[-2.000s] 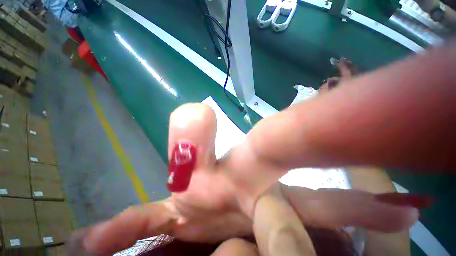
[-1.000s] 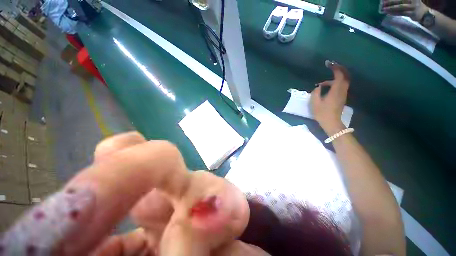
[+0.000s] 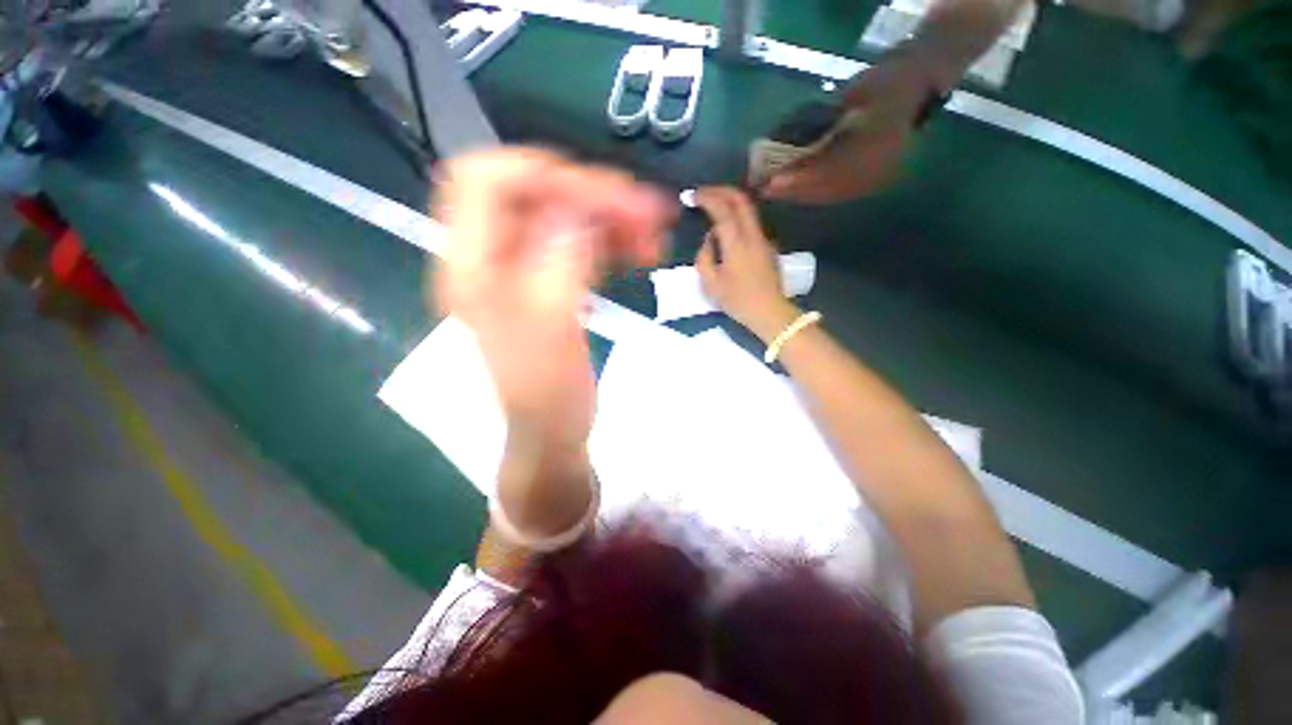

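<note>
My left hand [image 3: 531, 241] is raised close to the camera and blurred, its fingers bent; whether it holds anything cannot be told. My right hand [image 3: 740, 269] is over the dark green belt, with a small round white piece [image 3: 689, 197] at its fingertips. Under and beside it lies a white strip [image 3: 680, 293], partly hidden by the hand. Two white-grey looped plastic units [image 3: 656, 94] lie side by side beyond my hands.
A large white sheet [image 3: 680, 425] lies before me, a small white sheet stack [image 3: 442, 390] to its left. Another person's hand [image 3: 850, 149] is just beyond my right hand. More plastic units [image 3: 1254, 315] are at right; translucent sheets [image 3: 1155, 640] lower right. A post [image 3: 451, 85] stands upper left.
The view has shifted right. My left hand has moved from the near lower left up towards my right hand. Another person's hand has come in close beyond my right hand.
</note>
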